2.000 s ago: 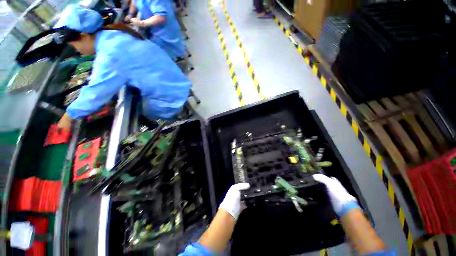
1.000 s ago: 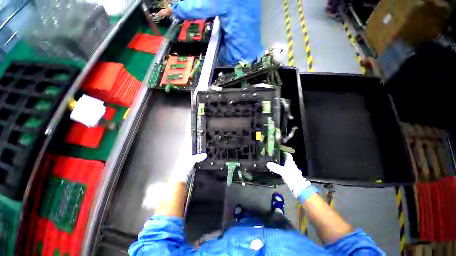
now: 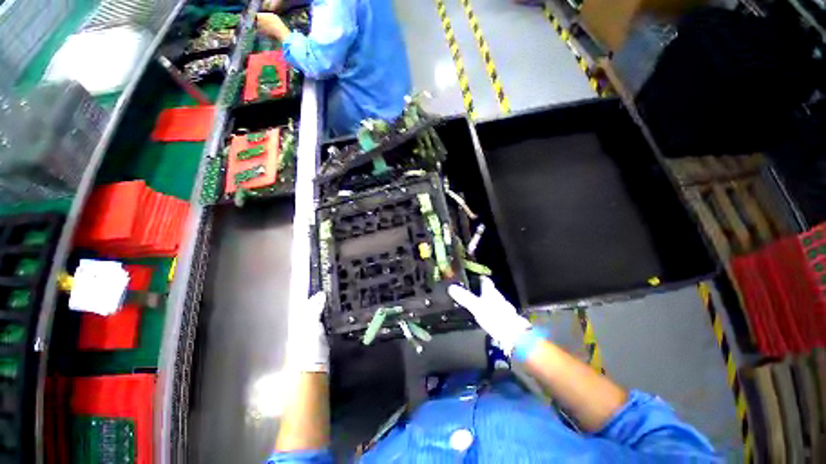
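Note:
A black square solder pallet (image 3: 376,258) with many cut-outs is held level between my two white-gloved hands. It carries green and yellow clips along its right side and at its front edge. My left hand (image 3: 314,337) grips the pallet's near left corner. My right hand (image 3: 489,313) grips its near right corner. The fingers under the pallet are hidden. The pallet is above the left black tote, where another pallet (image 3: 389,149) with green clips leans behind it.
A black tote (image 3: 580,217) lies to the right. The metal-railed conveyor (image 3: 244,317) at left bears pallets with red plates (image 3: 252,161). Red sheets (image 3: 131,217) lie on the green shelf. A person in blue (image 3: 362,63) stands ahead. Red stacks (image 3: 779,294) are at far right.
Both hands have carried the pallet from over the right tote to the left, over the left tote beside the conveyor. The view has turned, and the right tote's inside is uncovered.

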